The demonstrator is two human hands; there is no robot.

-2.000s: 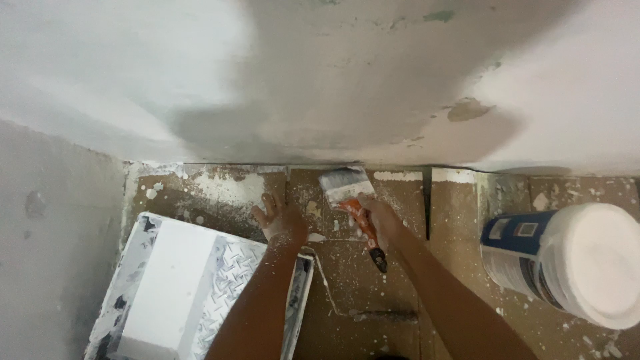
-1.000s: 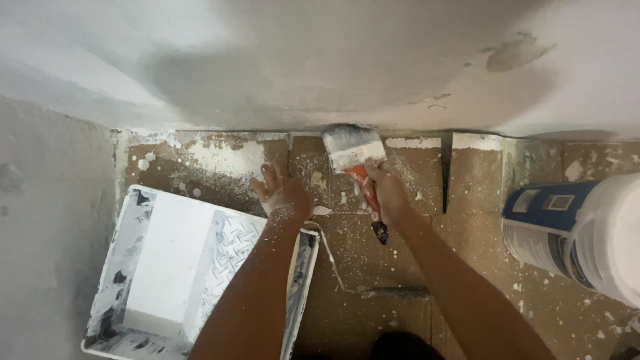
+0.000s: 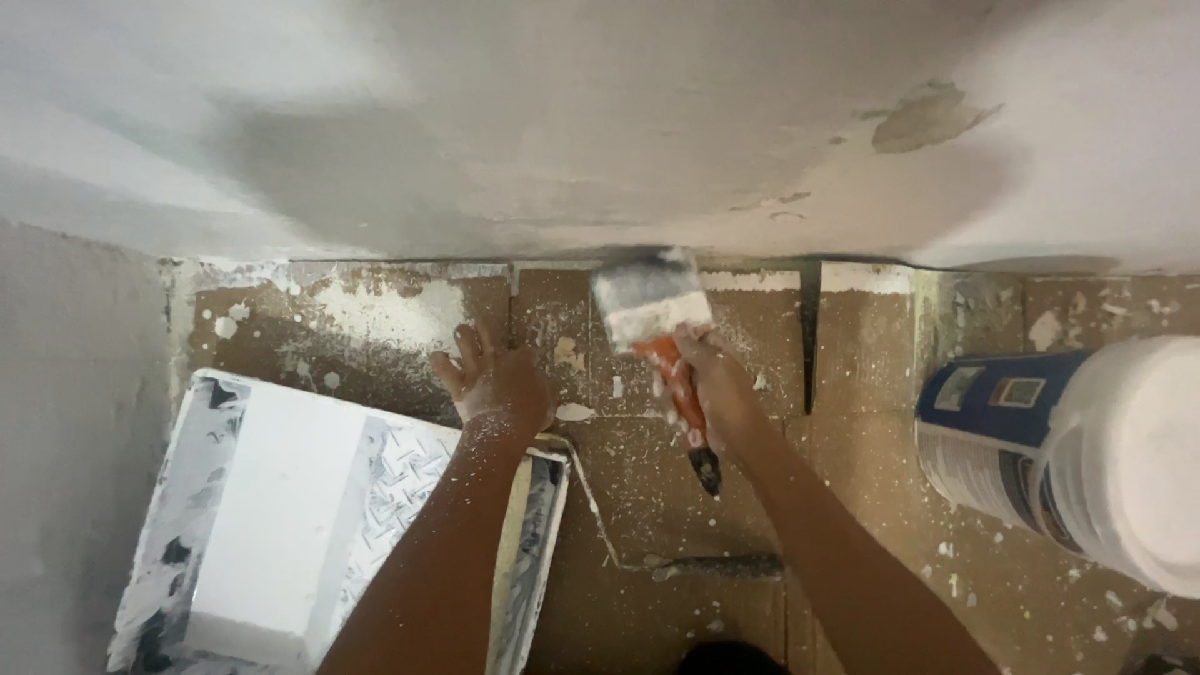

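My right hand (image 3: pixel 717 389) grips the orange handle of a wide paintbrush (image 3: pixel 653 305), whose dark, paint-coated bristles are at the foot of the wall (image 3: pixel 562 141). To its left, my left hand (image 3: pixel 502 384) rests with fingers spread on or just over the paint-spattered cardboard (image 3: pixel 656 487); it holds nothing. Under my left forearm lies a paint tray (image 3: pixel 281 487) with white paint and a ridged ramp. A paint roller frame (image 3: pixel 591 497) reaches from the tray's edge, its dark handle lying on the cardboard between my forearms.
A white plastic paint bucket (image 3: pixel 994 450) with a blue label stands at the right. A grey side wall (image 3: pixel 75 422) borders the tray on the left. A dark gap (image 3: pixel 809 347) splits the cardboard right of the brush. The wall has a peeled patch (image 3: pixel 928 117).
My right hand keeps hold of the brush along the wall's foot, its handle now tilted a little differently. My left hand stays open beside it. The view has shifted slightly.
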